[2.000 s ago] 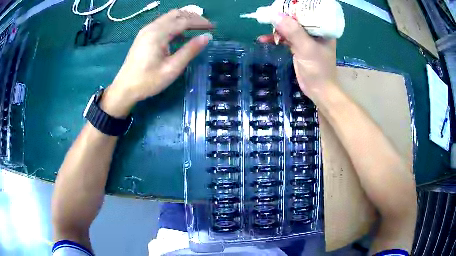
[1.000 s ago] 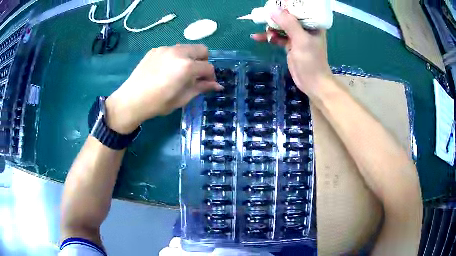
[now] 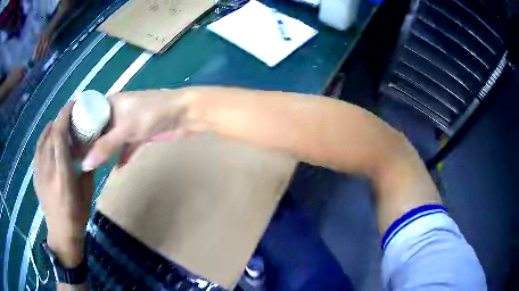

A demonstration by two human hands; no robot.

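Observation:
A white squeeze bottle [image 3: 91, 115] shows its round end towards me at the left. My right hand [image 3: 139, 122] holds it from the right. My left hand [image 3: 61, 176], with a black watch on the wrist, is up against its left side; whether its fingers grip it is hidden. The nozzle is out of sight. The tray of black round parts [image 3: 134, 258] shows blurred and cut off at the bottom left. A tan cardboard sheet [image 3: 196, 199] lies at the tray's right, under my right forearm.
A white paper [image 3: 250, 34] with a pen [image 3: 282, 28] lies at the top. Beside it stands a larger white bottle [image 3: 338, 12]. Another cardboard piece [image 3: 156, 23] is further left. A white cable [image 3: 35, 267] is at bottom left. Another person's arm shows top left; a slatted metal frame [image 3: 444, 62] stands right.
The view has swung to the right. My left hand has left the tray and come to the bottle in my right hand. The bottle now points its round end at me.

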